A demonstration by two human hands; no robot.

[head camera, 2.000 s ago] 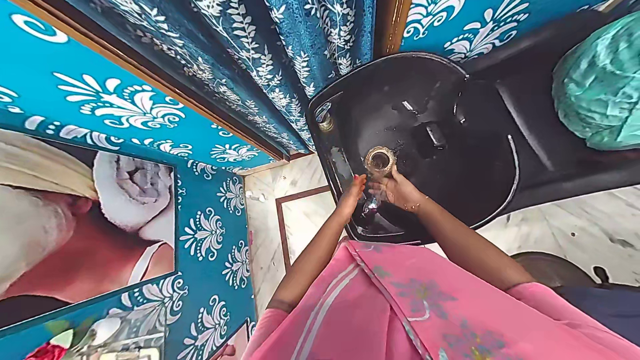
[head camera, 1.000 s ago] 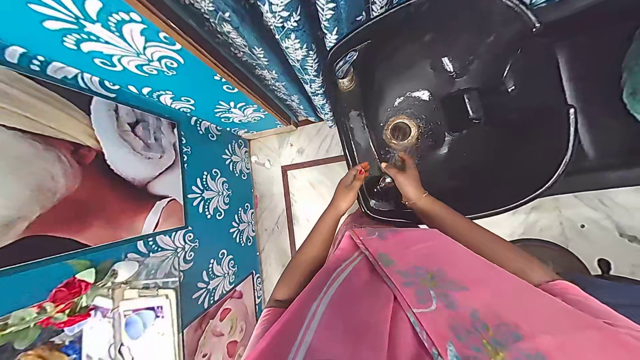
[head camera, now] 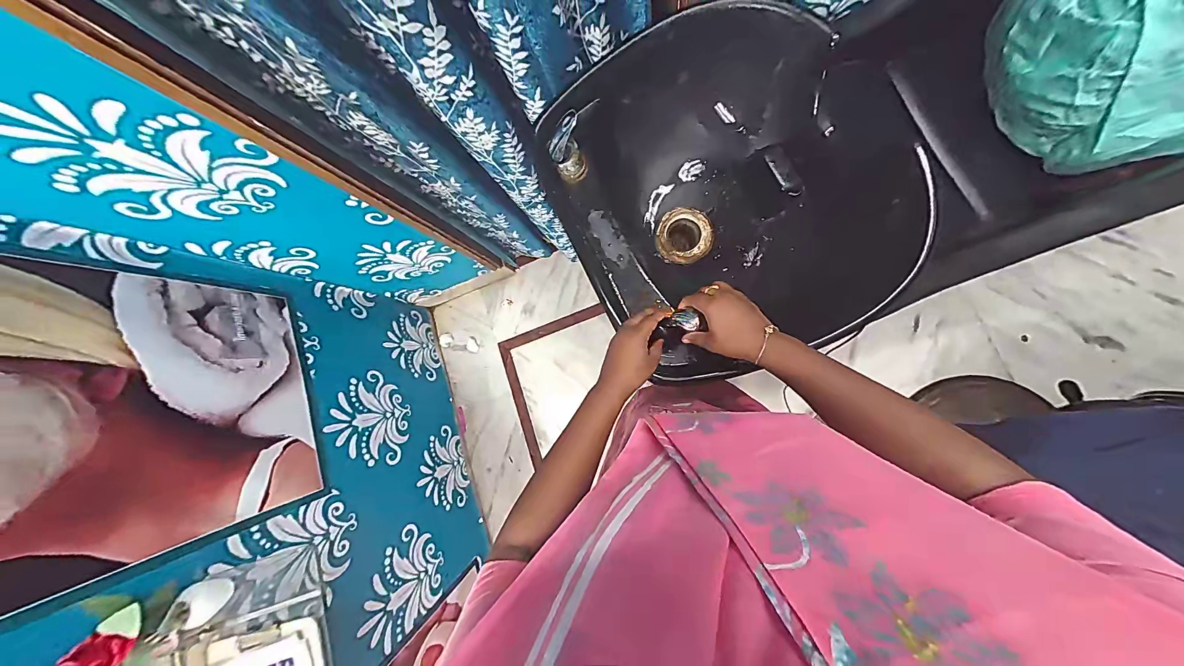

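A black salon shampoo basin [head camera: 740,102] lies in front of me, with a stained drain opening [head camera: 684,235] in its floor. At its near left corner my left hand [head camera: 635,350] and my right hand [head camera: 726,324] meet at a small shiny metal and black fitting [head camera: 686,320]. My right thumb and curled fingers close round the fitting's right side. My left fingertips touch its left side; whether they grip it is not plain. A chrome tap fitting [head camera: 569,153] stands on the basin's left rim, apart from both hands.
Behind the basin hangs a blue leaf-patterned curtain [head camera: 444,83]. A green covered bundle [head camera: 1082,83] rests on the black chair at the right. A framed picture [head camera: 213,407] and patterned wall are at the left, above a red flower [head camera: 104,643]. A dark round seat [head camera: 980,398] stands at the lower right.
My hands were near the drain two seconds ago and are now at the basin's near corner, closer together than one second ago. The view has shifted.
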